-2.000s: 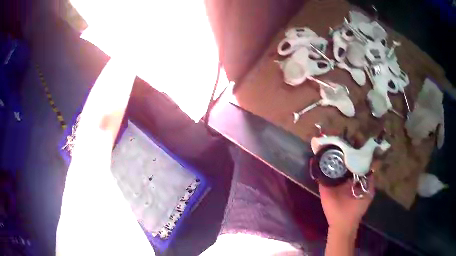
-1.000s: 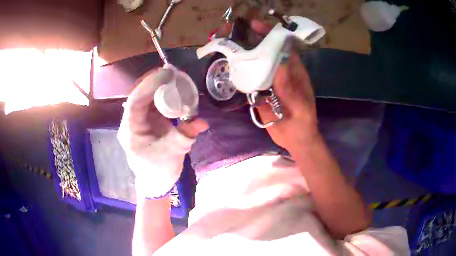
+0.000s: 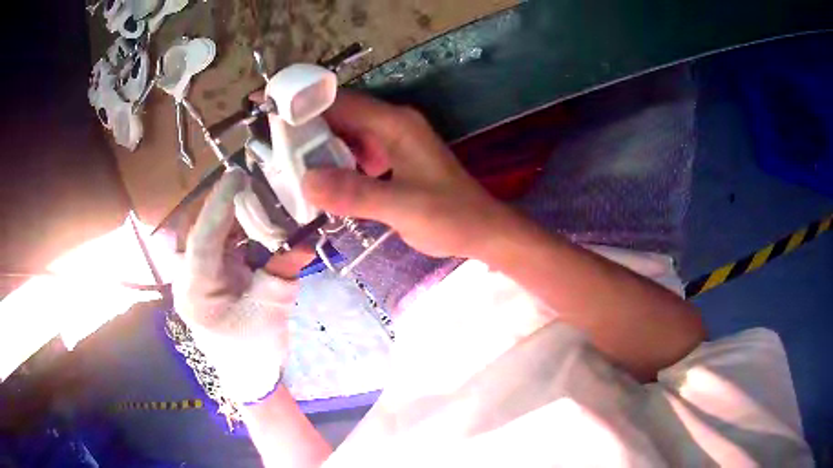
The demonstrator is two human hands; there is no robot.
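Note:
The white model body (image 3: 297,155) is in my bare right hand (image 3: 393,178), with my thumb and fingers around its middle. Its rounded hollow end points up and towards me, with dark pins at the neck. The thin wire frame (image 3: 340,254) and a small coil stick out below my thumb. My gloved left hand (image 3: 239,265) holds a white side piece (image 3: 259,212) with a thin metal rod close against the left side of the body. Whether the two parts are joined cannot be told. The wheel is not clearly visible.
White body shells with rods (image 3: 117,80) lie heaped on the brown cardboard (image 3: 402,23) at the upper left. The dark green bench edge (image 3: 548,87) curves behind my right hand. Below are a blue bin (image 3: 342,402) and yellow-black floor tape (image 3: 763,265). Glare covers the left.
The model body has turned so its hollow end faces me. My gloved left hand has brought the side piece from apart to right beside the body. The view has shifted.

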